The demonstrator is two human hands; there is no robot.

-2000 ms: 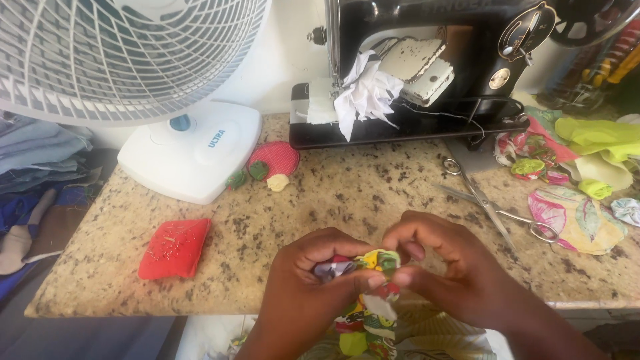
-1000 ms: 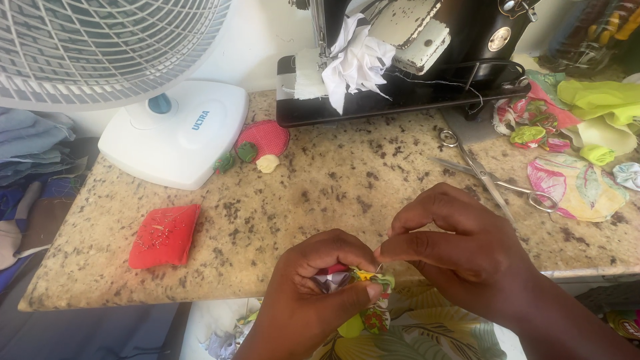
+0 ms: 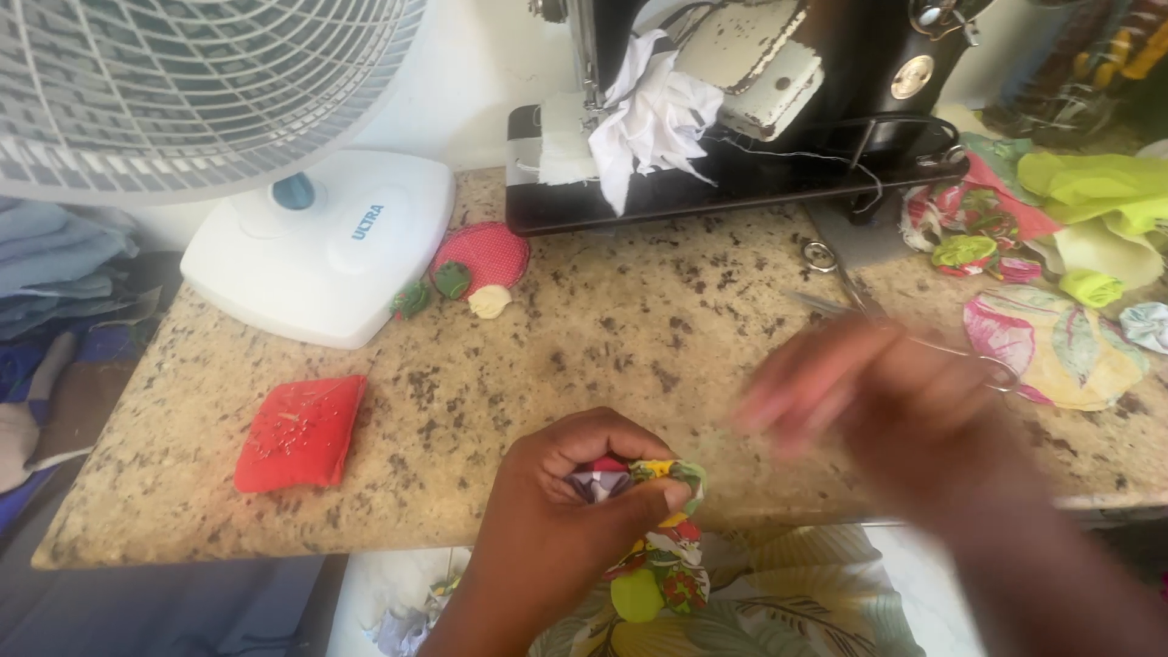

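My left hand pinches a bunch of gathered, multicoloured fabric pieces between thumb and fingers at the counter's front edge; part of the bunch hangs below. My right hand, blurred by motion, is raised to the right, apart from the fabric. Whether it holds a needle or thread cannot be told. Behind it lie metal scissors, partly covered by the hand. A red pincushion full of pins rests at the left. Farther back are a red dotted fabric circle and small green and cream fabric pieces.
A white fan stands at the back left, beside a black sewing machine with white cloth at its needle. Fabric scraps and a floral fabric circle lie at the right. Folded cloth is at the far left.
My right hand has moved away from the fabric, up and to the right, over the scissors. My left hand keeps its pinch on the fabric bunch.
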